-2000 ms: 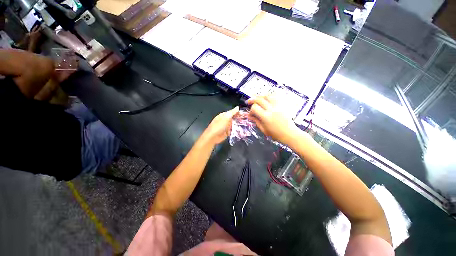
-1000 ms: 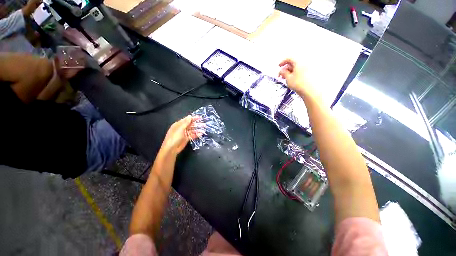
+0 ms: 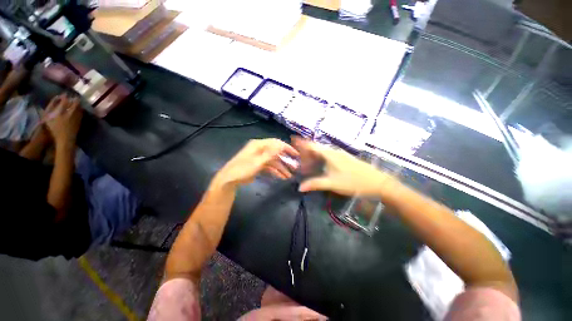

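Observation:
A row of square LED work lights (image 3: pixel 271 97) lies along the edge of the white board, the two on the right wrapped in clear film. My left hand (image 3: pixel 260 162) and my right hand (image 3: pixel 335 169) are close together just in front of the row, fingers bent and blurred. A small pale, shiny bit shows at my left fingertips; I cannot tell what it is or whether my right hand holds anything. Black lamp cables (image 3: pixel 300 235) with pale tips run towards me below the hands. The test fixture (image 3: pixel 364 213) is partly hidden behind my right forearm.
A white board (image 3: pixel 351 47) lies behind the lights, with cardboard pieces (image 3: pixel 128 22) at the far left. A reflective panel (image 3: pixel 464 81) stands at the right. Shiny white bags (image 3: pixel 433 279) lie at the near right. A person's hand (image 3: pixel 63 116) is at the left by a machine.
My left hand has moved right, and its crinkled clear film no longer shows. My right hand has come back from over the board to meet it. The view has shifted.

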